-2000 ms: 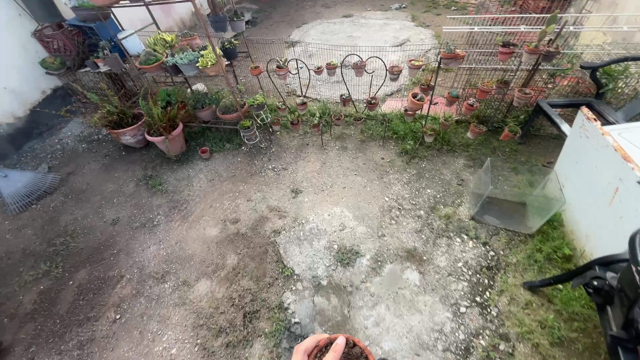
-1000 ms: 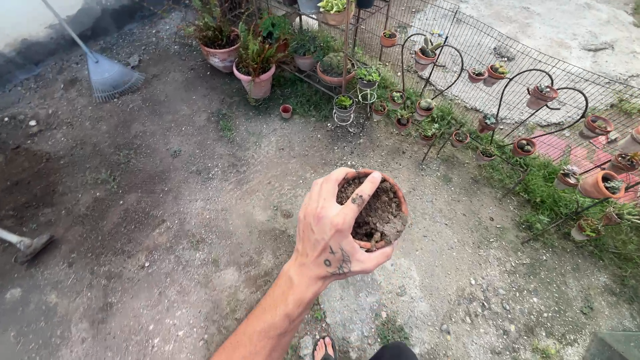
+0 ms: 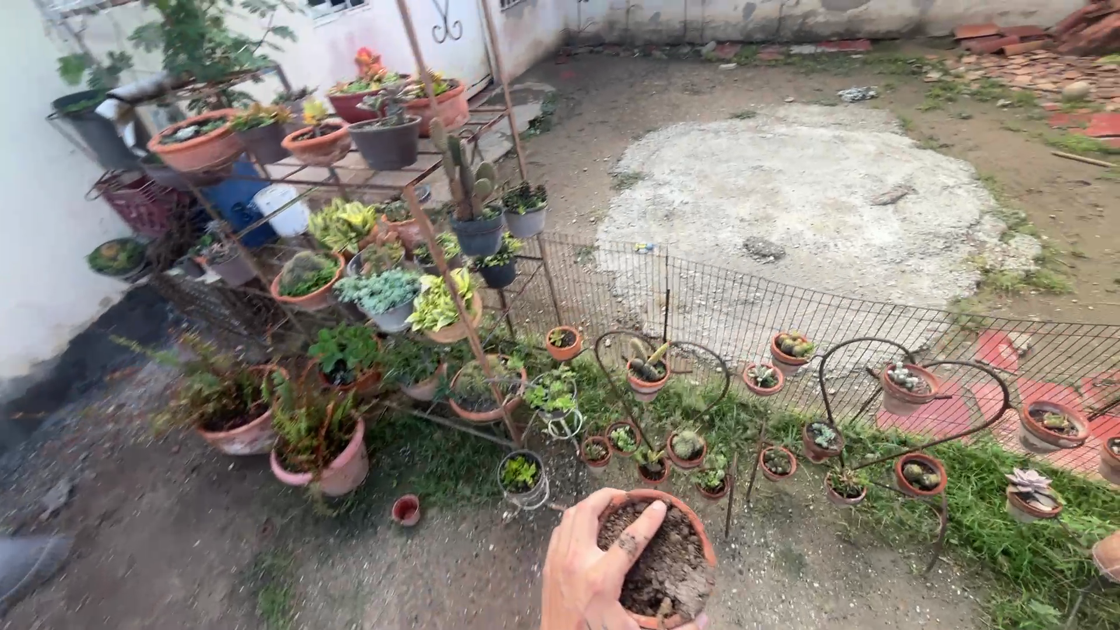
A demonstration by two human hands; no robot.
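My left hand (image 3: 588,564) reaches up from the bottom edge and grips a round terracotta pot (image 3: 710,544) by its rim. One finger lies across the brown, crumbly soil (image 3: 662,569) in it, and no plant shows there. A fingertip shows at the pot's lower right. The pot's base is cut off by the frame. Beyond it stand small terracotta pots with succulents, among them one with a small cactus (image 3: 687,446). A small terracotta pot (image 3: 406,510) sits on the ground to the left. My right hand is out of view.
A metal plant rack (image 3: 464,324) with many potted succulents stands at the left, beside large fern pots (image 3: 337,464). A wire mesh fence (image 3: 744,302) with heart-shaped metal holders (image 3: 1006,394) crosses in front. Behind it lies a pale concrete patch (image 3: 805,201).
The view has swung up toward the rack and fence, which look nearer than before. My left hand keeps its grip on the soil-filled pot, now low in view.
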